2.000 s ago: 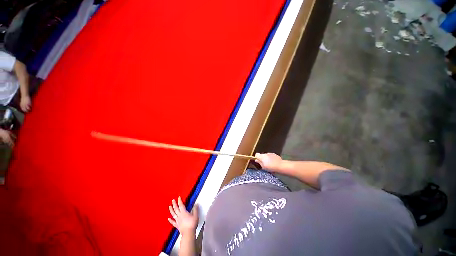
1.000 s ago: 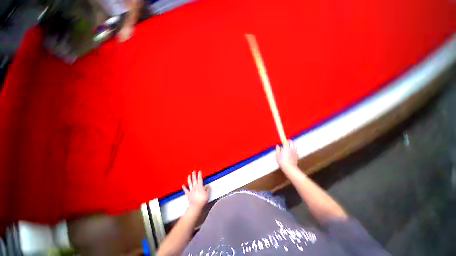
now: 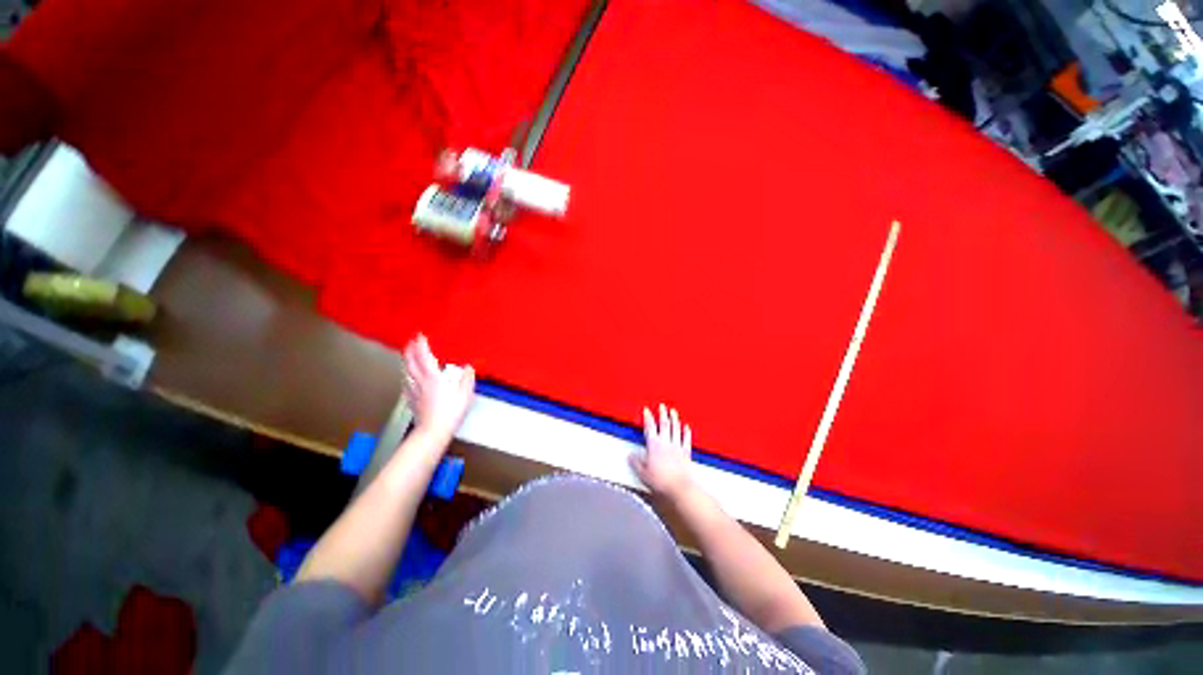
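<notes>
The red fabric ply (image 3: 739,251) covers the table, smooth on the right and wrinkled at the upper left. A thin blue edge shows under it, beside a white underlay strip (image 3: 554,442). My left hand (image 3: 439,392) rests at the fabric's near edge by the end bar; its fingers look extended and I see nothing held. My right hand (image 3: 664,455) lies palm down on the near edge with fingers apart, empty. The pale smoothing stick (image 3: 844,382) lies loose to its right, partly on the fabric, its near end over the white strip.
A blurred white and red machine (image 3: 488,198) stands at a metal rail (image 3: 561,86) across the fabric. Blue fittings (image 3: 442,475) are at the table edge. White blocks (image 3: 73,211) and a yellow roll (image 3: 87,298) are at left. Red scraps (image 3: 139,633) lie on the floor.
The view has swung towards the end bars. My right hand has let go of the stick and lies on the edge. My left hand is now by the end bar. The machine has come into view.
</notes>
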